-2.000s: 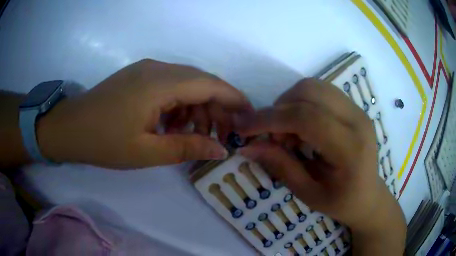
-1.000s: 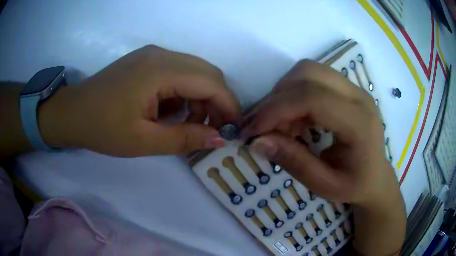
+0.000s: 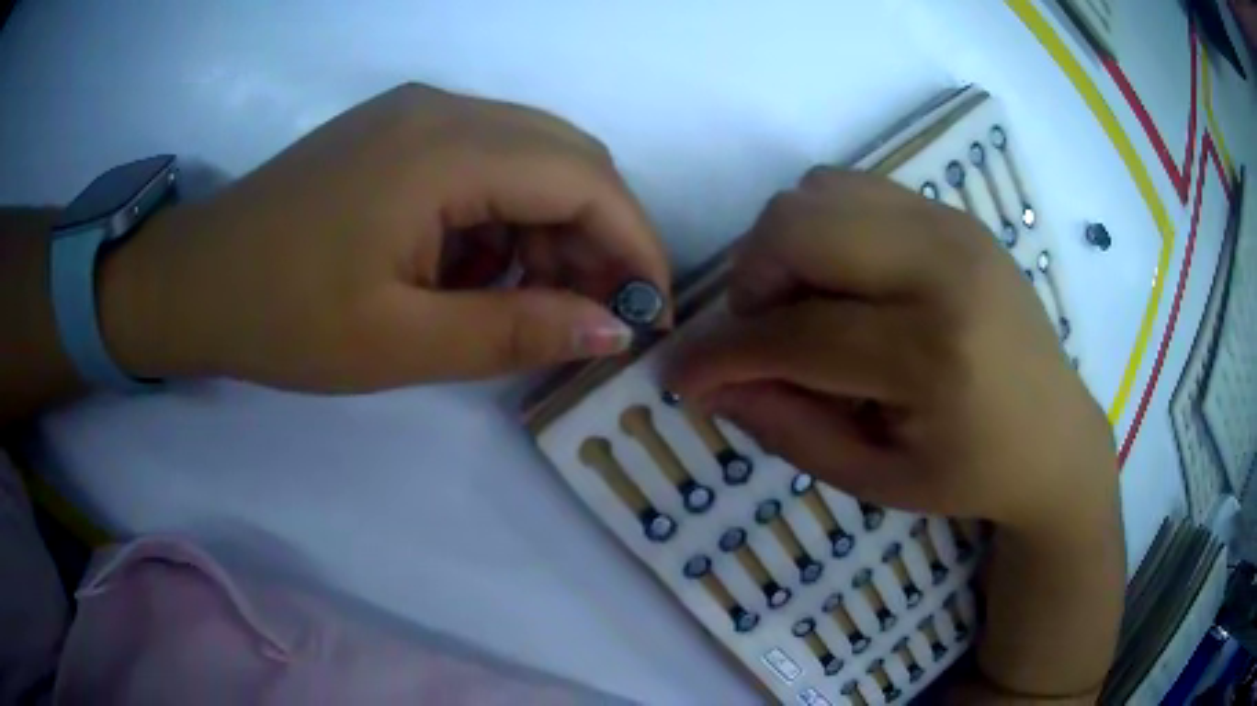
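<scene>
My left hand [image 3: 455,248], with a watch on the wrist, holds a short stack of small round dark components [image 3: 638,304] between thumb and index finger, just beyond the tray's edge. My right hand [image 3: 882,359] is over the white foam packing tray [image 3: 563,439], its fingertips down at a slot end in the top row, where a dark component [image 3: 671,397] partly shows. Whether the fingers grip it is hidden. Two dumbbell-shaped slots [image 3: 620,473] at the tray's left have brown upper ends and components in their lower ends. Many other slots show dark circles at both ends.
A loose component [image 3: 1097,236] lies on the white table right of the tray, inside the yellow tape line [image 3: 1141,324]. Red tape runs beyond it. Other trays [image 3: 1224,400] lie at the right edge, with a stacked pile [image 3: 1158,607] at lower right. A pink sleeve [image 3: 179,621] shows at lower left.
My right hand has moved from beside the stack to a slot end in the tray. My left hand with the stack has shifted up slightly, away from the tray.
</scene>
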